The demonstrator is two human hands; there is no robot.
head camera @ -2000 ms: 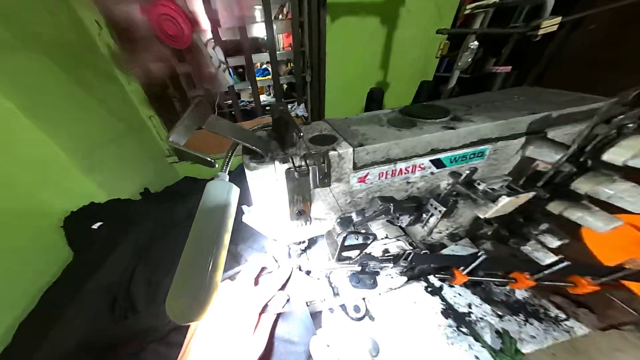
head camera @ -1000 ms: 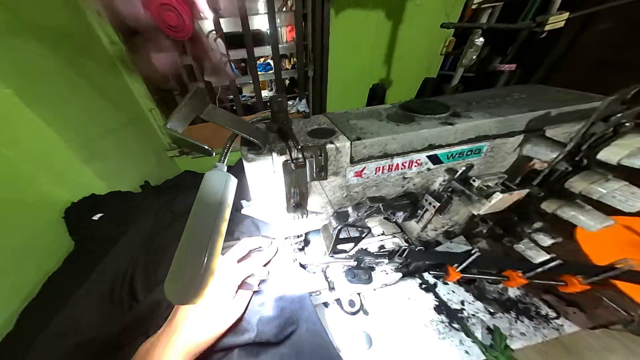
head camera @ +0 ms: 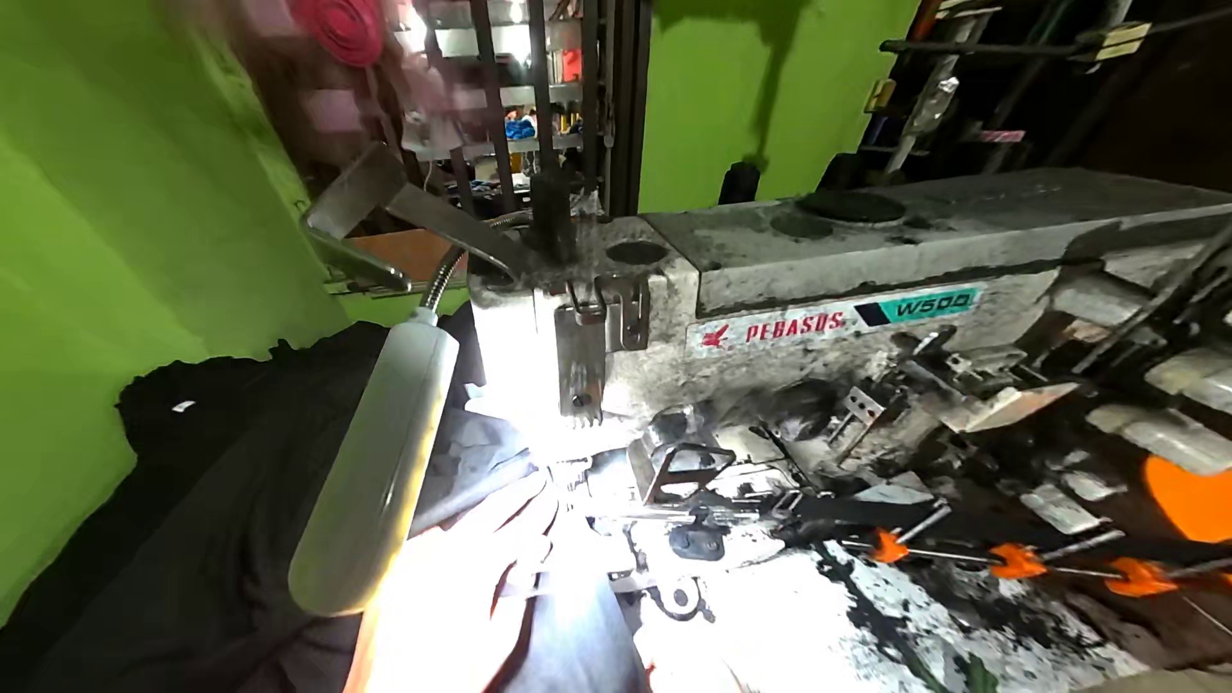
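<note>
In the head view my left hand [head camera: 452,587] lies on dark cloth [head camera: 577,635] just below the needle area of a Pegasus sewing machine [head camera: 818,260]. Strong lamp light washes out its fingers; they rest at the cloth's edge, and whether they pinch it is unclear. At the bottom edge, right of the cloth, a small overexposed part of my right hand [head camera: 688,664] shows, its fingers hard to make out. An elongated lamp [head camera: 380,472] on a flexible metal neck hangs left of the machine head, above my left hand.
A heap of black fabric [head camera: 192,520] fills the lower left, against the green wall [head camera: 115,241]. A bent metal bracket [head camera: 414,207] juts from the machine head. Orange clips [head camera: 1020,560] on rods and metal attachments stand at the right, beside the worn white tabletop [head camera: 895,616].
One second ago my left hand lay lower left with its fingers spread more clearly; it now reaches farther toward the needle area. Its cloth has shifted too.
</note>
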